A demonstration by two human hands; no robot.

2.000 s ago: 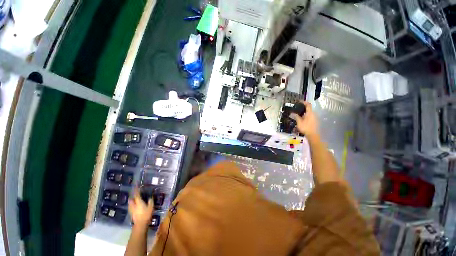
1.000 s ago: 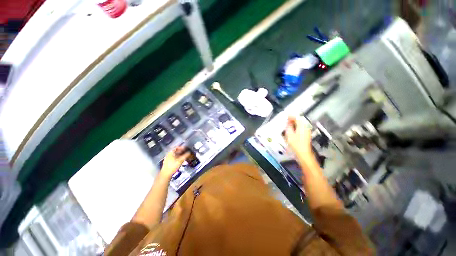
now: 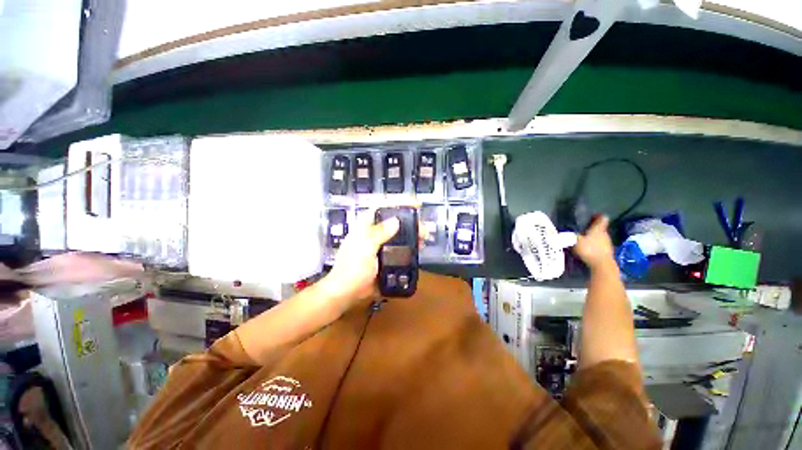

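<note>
My left hand [image 3: 353, 257] holds a black handheld device [image 3: 398, 255] upright in front of my chest, its pale square window and small marks facing the camera. Behind it lies the clear-grey blister tray [image 3: 477, 200] with two rows of pockets. Several black devices [image 3: 394, 172] fill the back row; the front row shows a device at each end, and my hand hides part of it. My right hand [image 3: 595, 243] is over the dark green mat, right of the white fan [image 3: 539, 245], beside a blurred dark object [image 3: 573, 211]. Whether it grips that object cannot be told.
A black cable [image 3: 645, 180] loops on the mat. A blue and white plastic bag [image 3: 655, 244] and a green box [image 3: 732, 266] lie to the right. A white sheet [image 3: 255, 206] lies left of the tray. The white machine [image 3: 695, 347] stands at the lower right.
The view has turned. My left hand has lifted a device from the tray to my chest. My right hand has moved from the machine to the mat beyond the fan.
</note>
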